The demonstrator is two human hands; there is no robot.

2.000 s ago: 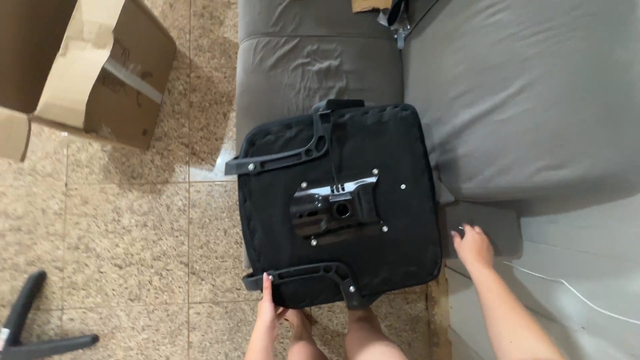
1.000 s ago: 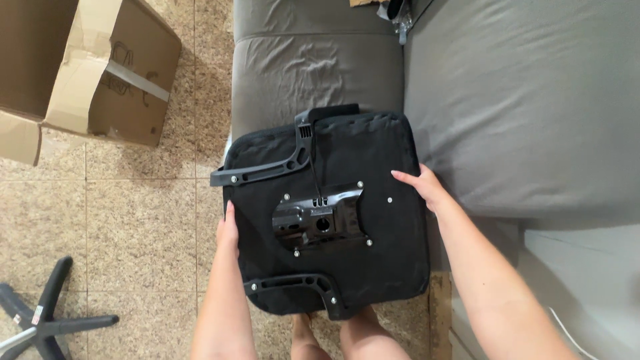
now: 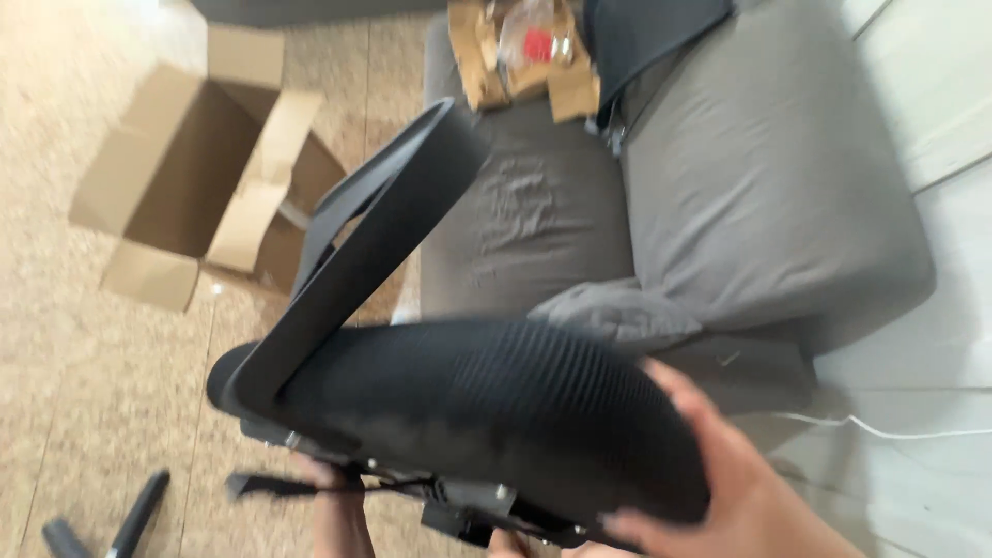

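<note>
A black office chair seat [image 3: 496, 387] with ribbed fabric is tilted up on its side, held in the air in front of me. A black armrest [image 3: 380, 225] rises from its left part. My right hand [image 3: 725, 465] grips the rounded right end of the seat, thumb below and fingers on the far side. My left hand [image 3: 329, 480] is at the lower left, by the underside near the armrest's base, blurred and partly hidden by the seat. Along the lower edge show the mechanism plate [image 3: 473, 500], bolts and a lever.
A grey sofa [image 3: 535, 209] stands behind the seat, with torn cardboard and plastic packaging [image 3: 535, 54] on it. An open cardboard box [image 3: 194, 170] is on the speckled floor at the left. Black chair base legs [image 3: 139, 511] show at the lower left. A white cable [image 3: 876, 426] runs at the right.
The seat has turned from underside facing me to standing tilted on its side, showing its ribbed fabric and an armrest pointing up. Both hands have moved with it. The view has shifted.
</note>
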